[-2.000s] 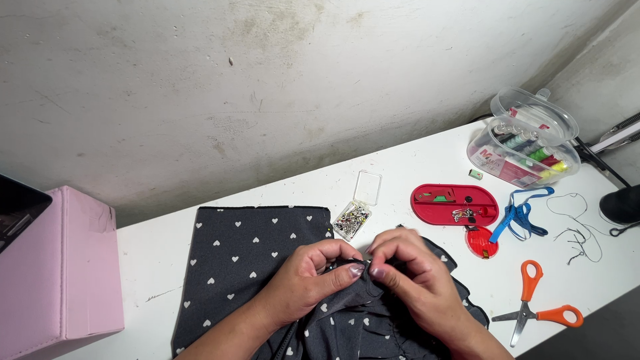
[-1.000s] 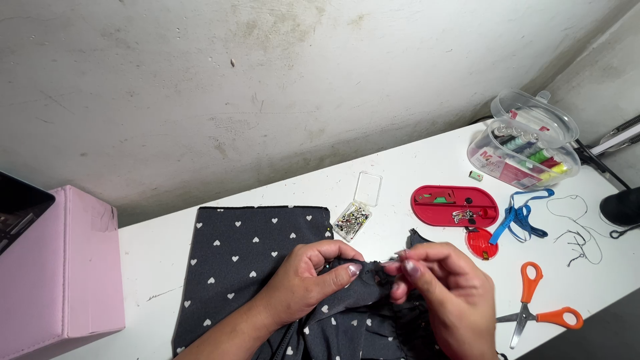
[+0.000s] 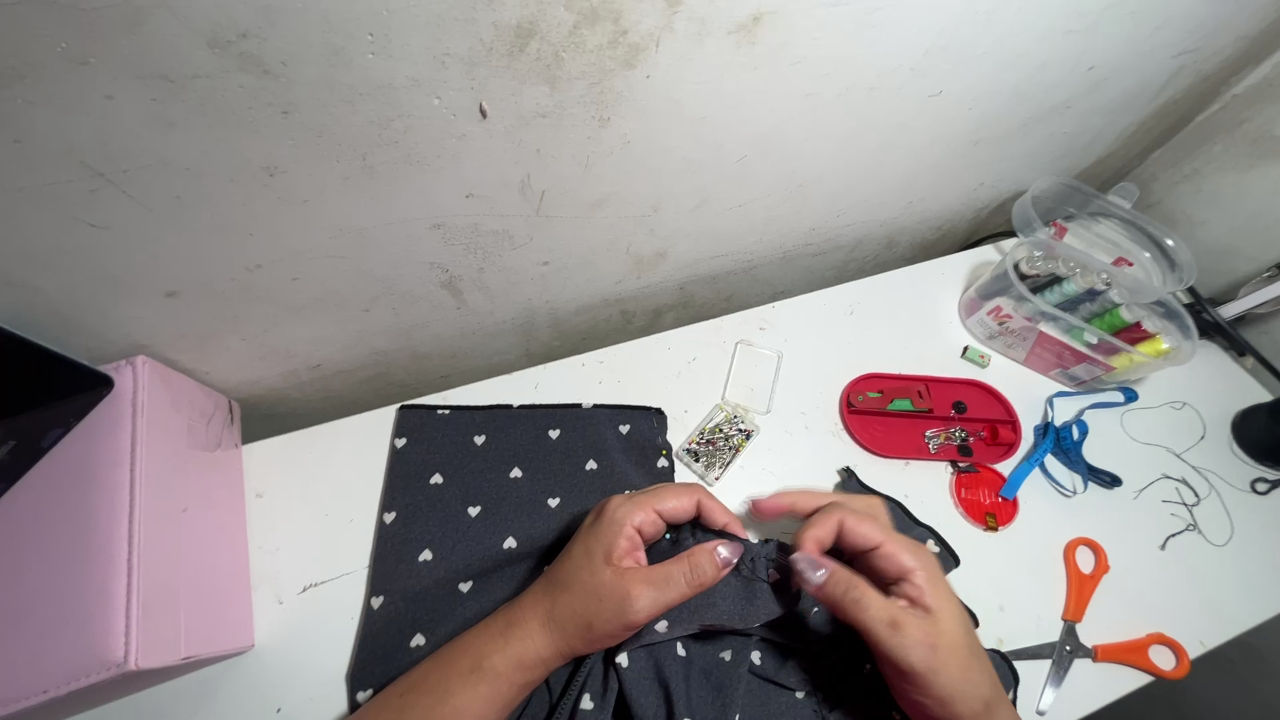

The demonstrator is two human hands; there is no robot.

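Dark grey fabric printed with pale hearts (image 3: 515,515) lies over the front of the table and bunches up under both hands. My left hand (image 3: 655,565) pinches a gathered edge of it between thumb and index finger. At the right end of that gathered edge is my right hand (image 3: 875,580), its thumb and index finger apart; whether it touches the cloth or holds something thin cannot be told. A pin with a teal head shows beside my left fingers. Just behind the hands stands an open clear box of ball-head pins (image 3: 718,445).
Orange-handled scissors (image 3: 1075,640) lie open at the right. Behind them are a red sewing kit case (image 3: 930,417), a red round container (image 3: 985,497), a blue tape measure (image 3: 1065,450), loose thread (image 3: 1185,480) and a clear tub of thread spools (image 3: 1080,310). A pink box (image 3: 190,520) stands left.
My right hand was pinching the fabric beside my left hand, then lifted a little to the right with its fingertips together. Its thumb and index finger are now apart. My left hand keeps its pinch.
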